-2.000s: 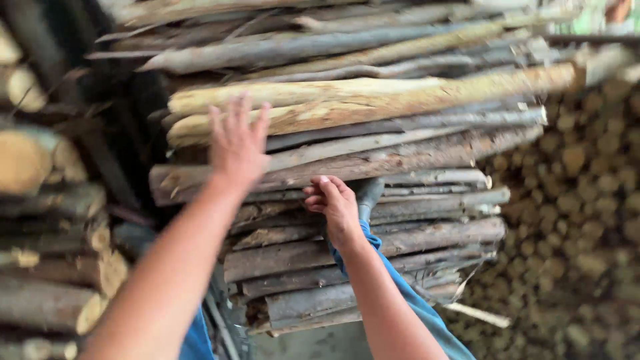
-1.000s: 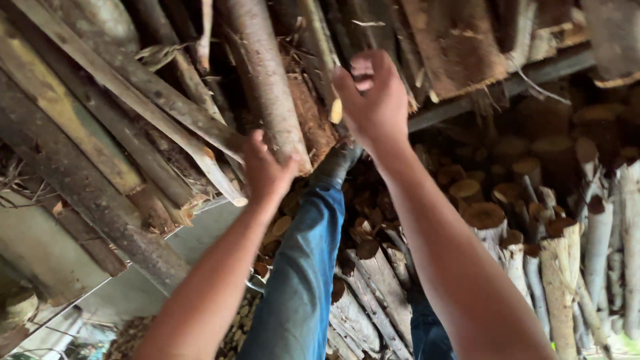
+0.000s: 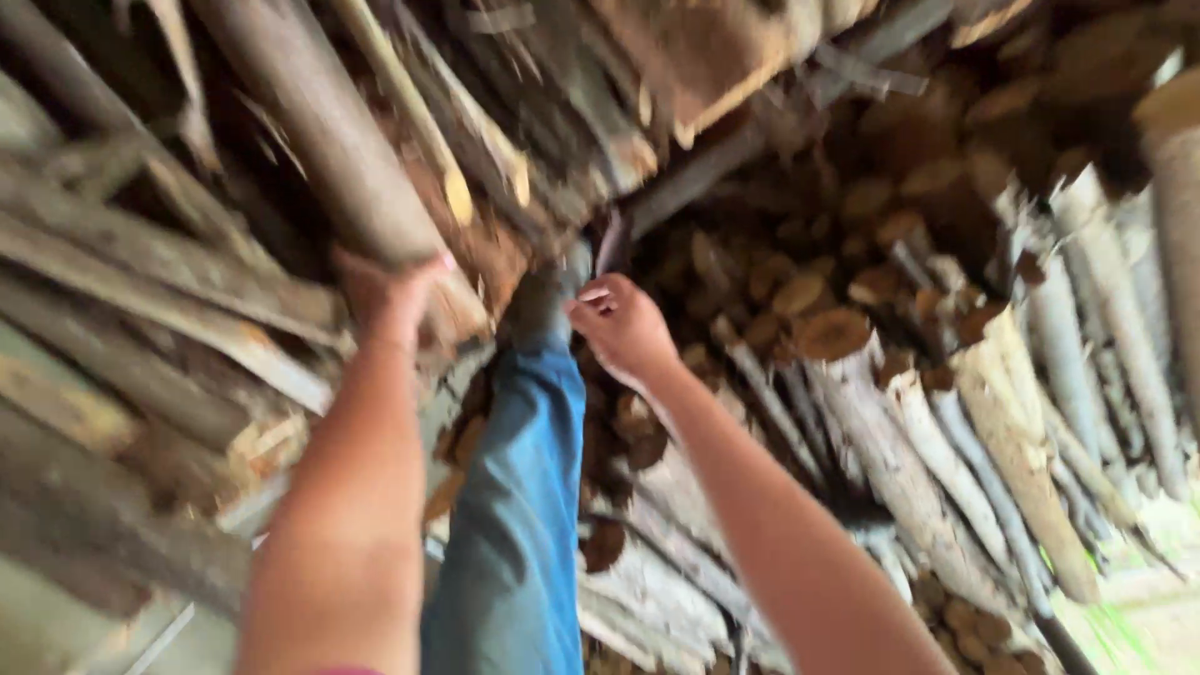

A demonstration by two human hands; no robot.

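Note:
My left hand (image 3: pixel 389 291) is wrapped around the lower end of a thick round log (image 3: pixel 328 131), thumb over the bark. Nearer the middle, my right hand (image 3: pixel 621 323) has its fingers curled beside the boot (image 3: pixel 542 300) of my outstretched leg; whether something thin is between the fingers cannot be told. A dark, narrow piece (image 3: pixel 613 242) shows just above the right fingertips, blurred. My leg in blue jeans (image 3: pixel 520 478) runs up between both forearms to the logs. A thin peeled stick (image 3: pixel 422 122) lies to the right of the thick log.
Split logs and branches (image 3: pixel 216 356) lie layered on the left. A dark beam (image 3: pixel 698 178) crosses behind the right hand. Stacked firewood with cut ends (image 3: pixel 834 337) fills the right side, with pale logs (image 3: pixel 1017 422) leaning there. A split slab (image 3: pixel 722 66) juts out at top.
The view has swung strongly since two seconds ago. Since one second ago, my left hand has closed around the thick log and my right hand has come lower, beside the boot.

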